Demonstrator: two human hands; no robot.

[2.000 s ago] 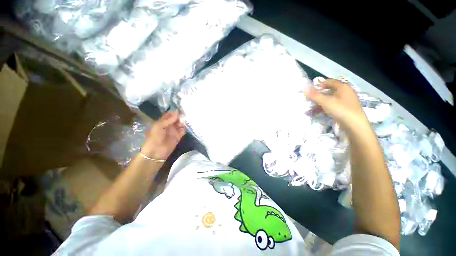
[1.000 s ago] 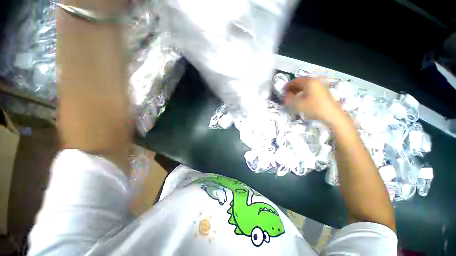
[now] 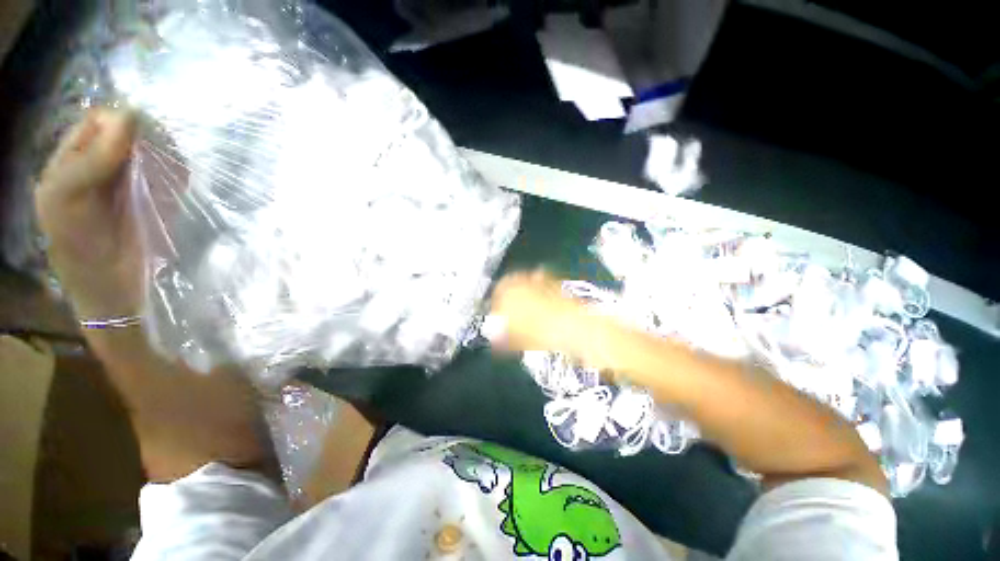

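A large clear bulk poly bag (image 3: 340, 219), full of white bagged accessories, fills the upper left. My left hand (image 3: 88, 181) grips its film at the left, with creases running out from the fingers. My right hand (image 3: 526, 312) is blurred at the bag's lower right edge, beside the heap. A small white bit shows at its fingertips; whether it holds anything is unclear. Loose bagged accessories (image 3: 768, 329), white loops in clear film, lie heaped on the dark green worktop (image 3: 439, 411).
A pale side rail (image 3: 548, 181) runs behind the heap. Beyond it, an open white box with a blue edge (image 3: 592, 77) stands on the black belt (image 3: 811, 142). A blurred white piece (image 3: 674, 162) is near it. Brown cardboard (image 3: 22, 427) and crumpled clear film (image 3: 302, 427) are at lower left.
The bulk bag, flat on the worktop two seconds ago, then raised and blurred, now hangs at upper left. My right hand has moved left from the heap. The open box has come into view.
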